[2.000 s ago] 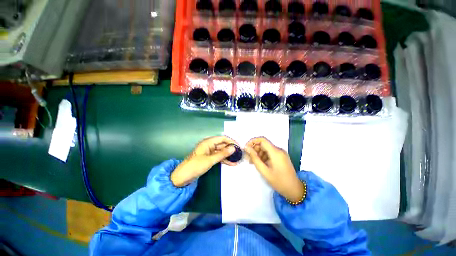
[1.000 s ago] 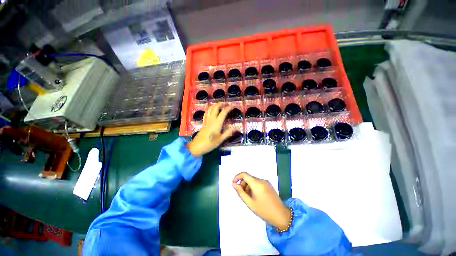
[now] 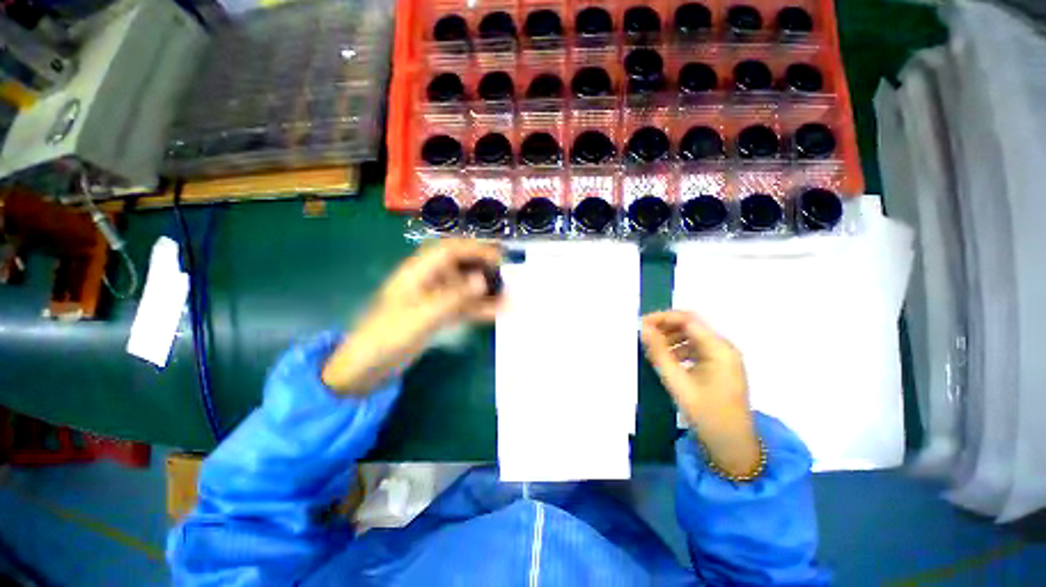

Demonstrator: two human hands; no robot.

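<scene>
My left hand (image 3: pixel 430 292), blurred, holds a round black part (image 3: pixel 492 279) in its fingertips, just left of the narrow white sheet's upper end. My right hand (image 3: pixel 694 361) is over the gap between the narrow white sheet (image 3: pixel 567 367) and the wider stack of white sheets (image 3: pixel 803 344). Its thumb and index finger are pinched together; whether a small piece is between them cannot be told. A clear blister tray (image 3: pixel 619 235) with rows of round black parts stands beyond the sheets, on a red carrier tray (image 3: pixel 404 126).
A tall translucent grey-white stack (image 3: pixel 992 252) is at the far right. At upper left are a greyish clear tray (image 3: pixel 275 92) on a wooden board (image 3: pixel 247 184) and a control box (image 3: pixel 109 103). Dark cables (image 3: pixel 201 333) and a white tag (image 3: pixel 158 304) lie at left.
My left hand has come back from the blister tray with a black part. My right hand has moved right, off the narrow sheet. The view has tilted down again.
</scene>
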